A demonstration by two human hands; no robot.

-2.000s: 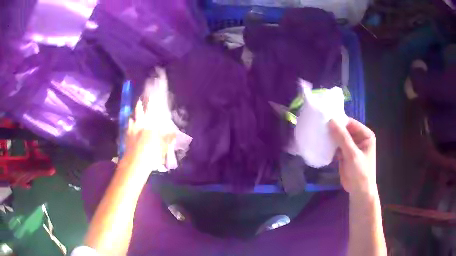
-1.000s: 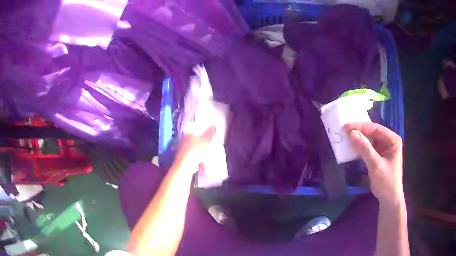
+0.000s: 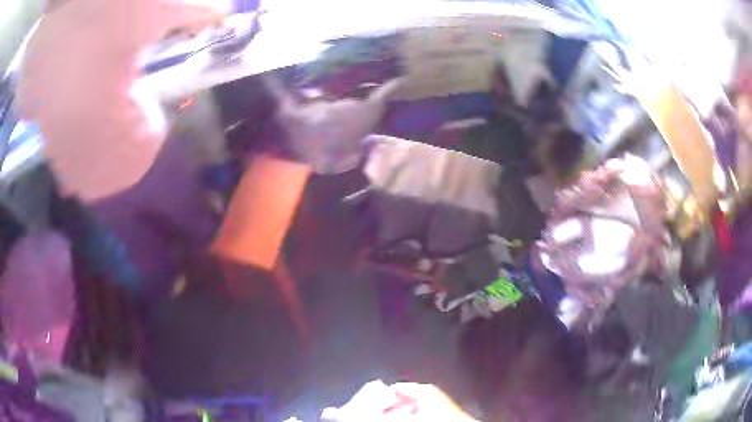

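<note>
The view is strongly blurred. A bright, overexposed white shape [image 3: 396,402] with reddish marks and an orange-toned right edge is cut off by the bottom edge. Whether it is white pieces, a hand or both cannot be told. Neither of my hands can be made out clearly. A blue edge [image 3: 214,405], perhaps the basket's rim, shows at the bottom left.
A person in pink [image 3: 91,99] is at the upper left. An orange stool-like object [image 3: 264,210] stands left of centre. Beige and grey cloth [image 3: 433,177] lies at the centre, neon-green material [image 3: 503,290] below it, and a pinkish bundle [image 3: 610,222] at the right.
The view has swung up and away from the basket to the wider workshop. Both hands with their white pieces, plainly seen before, are no longer clearly visible. The purple bags have left the view.
</note>
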